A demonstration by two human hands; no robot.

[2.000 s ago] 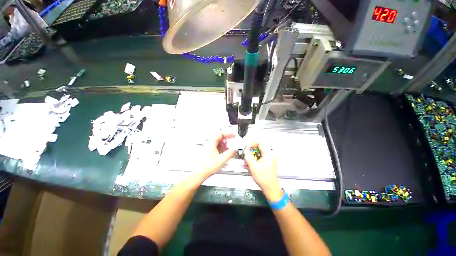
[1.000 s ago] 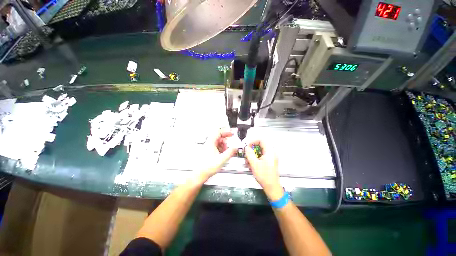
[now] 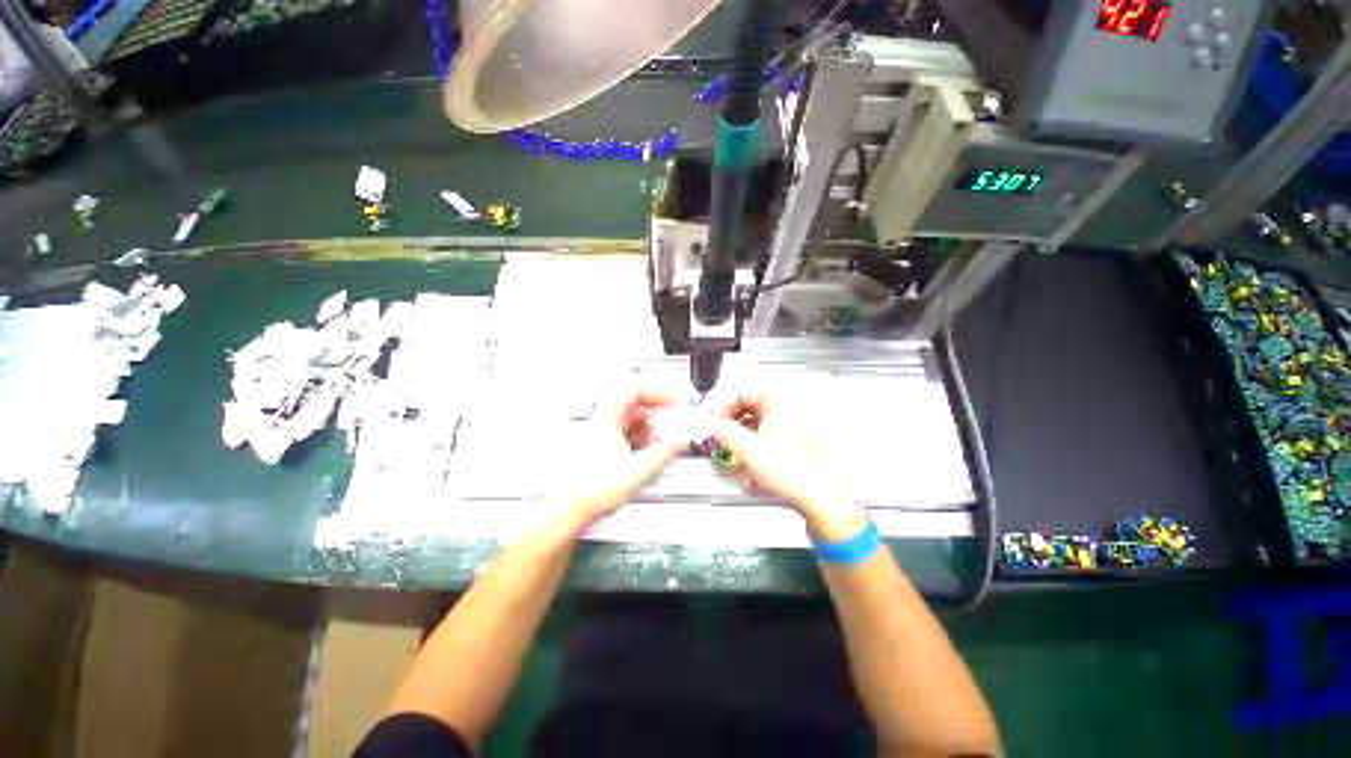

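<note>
My left hand pinches a small white part under the tip of the soldering head, a black upright rod with a teal band. My right hand holds a small green and yellow circuit board against it from the right. The two hands nearly meet at the soldering fixture, which the fingers mostly hide. Glare blurs where part and board touch.
A pile of white parts lies at left. The black tray at right holds several boards at its front edge; a full board tray stands beyond. The fume hood hangs above; scattered pieces lie on the conveyor belt.
The right hand has turned slightly, its wrist a little further right and higher relative to the bench. The counter has gone from 5306 to 5307. The whole view has shifted slightly.
</note>
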